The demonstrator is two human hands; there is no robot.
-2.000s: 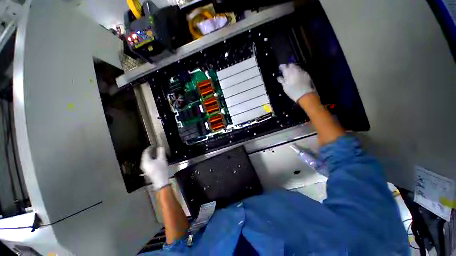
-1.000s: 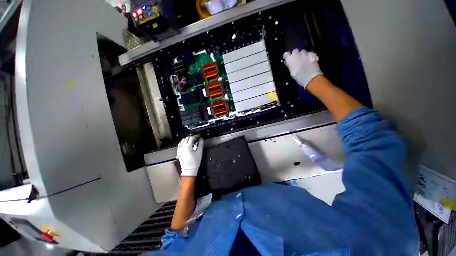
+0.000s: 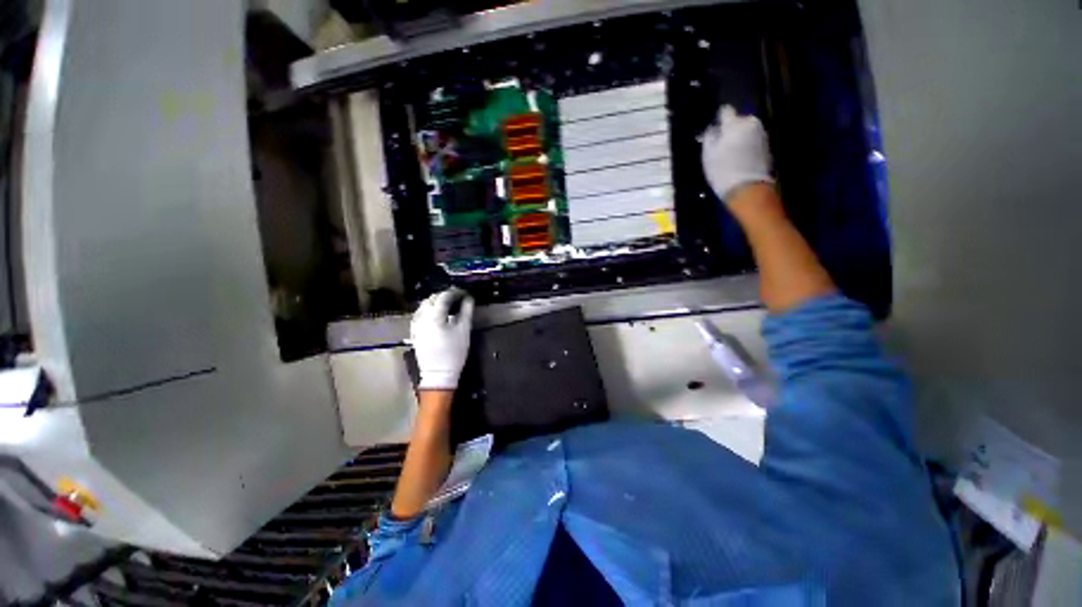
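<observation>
The green circuit board (image 3: 481,213) lies component side up in the black pallet (image 3: 409,225), with a column of orange-red coils (image 3: 529,184) and pale parallel bars (image 3: 615,166) on it. My gloved left hand (image 3: 441,338) is at the pallet's near edge, at the front ledge, fingers bent; whether it grips the edge cannot be told. My gloved right hand (image 3: 737,152) is over the dark right part of the pallet, fingers curled; its fingertips and any contact are unclear.
A black pad (image 3: 540,370) lies on the front ledge, beside my left hand. A whitish-lilac bottle (image 3: 732,359) lies on the ledge at the right. A metal rail (image 3: 475,39) runs behind the pallet. Grey machine panels stand at left and right. A slotted rack (image 3: 297,528) is at lower left.
My left hand has come from the left of the pallet to its near edge. My right hand stays on the right side. The view has shifted, and the dispenser has left the picture.
</observation>
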